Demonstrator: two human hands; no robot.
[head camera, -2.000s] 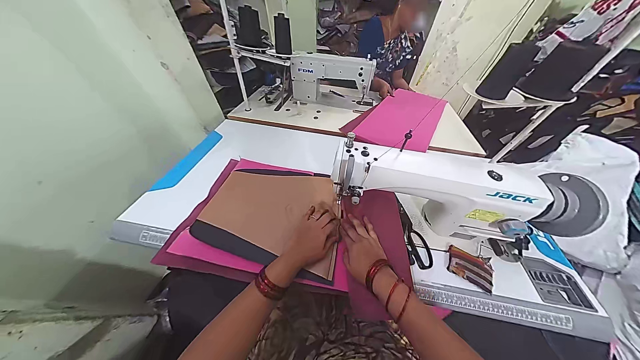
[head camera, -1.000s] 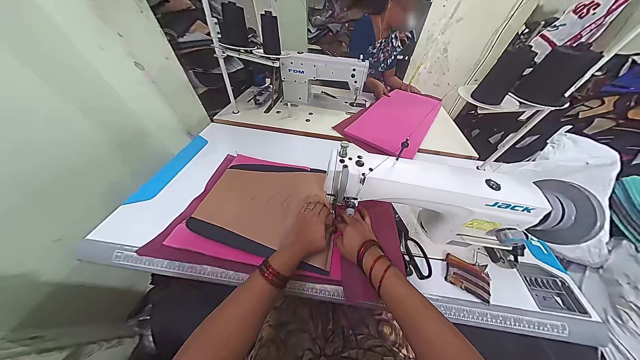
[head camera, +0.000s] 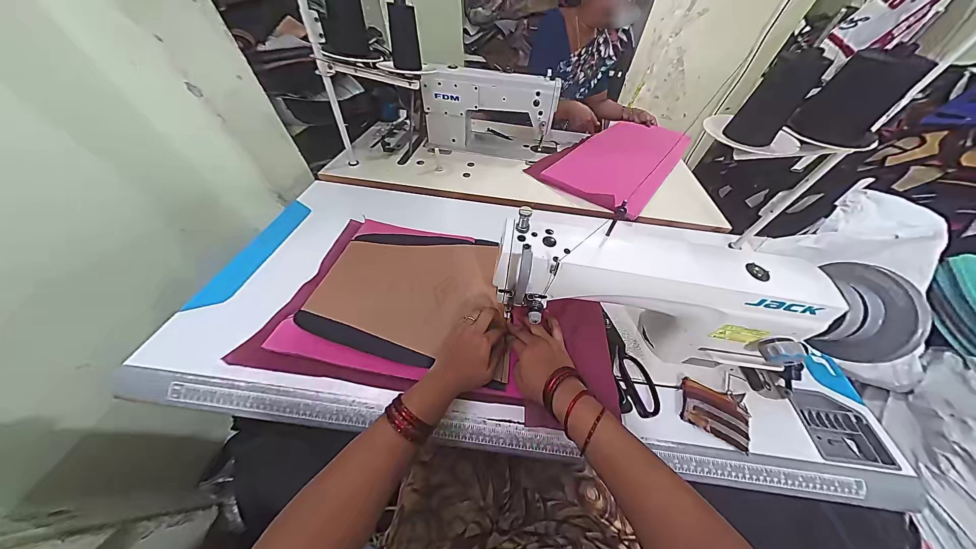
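Note:
A white Jack sewing machine stands on the table, its needle area just beyond my fingertips. Under it lie stacked sheets: a brown piece over dark strips, a pink sheet and a maroon sheet that reaches right of the needle. My left hand presses on the brown piece's right edge, fingers bent close to the presser foot. My right hand lies on the maroon and pink layers just right of the needle, its fingertips partly hidden by the machine head. Whether either hand pinches the material cannot be told.
Black-handled scissors and a striped cloth pouch lie right of my right hand. A ruler strip runs along the front edge. Behind, a person's hands are at a pink sheet beside an FDM sewing machine. Black thread cones stand at right.
The view has shifted somewhat. My hands remain close together beside the needle, and no other plain change shows.

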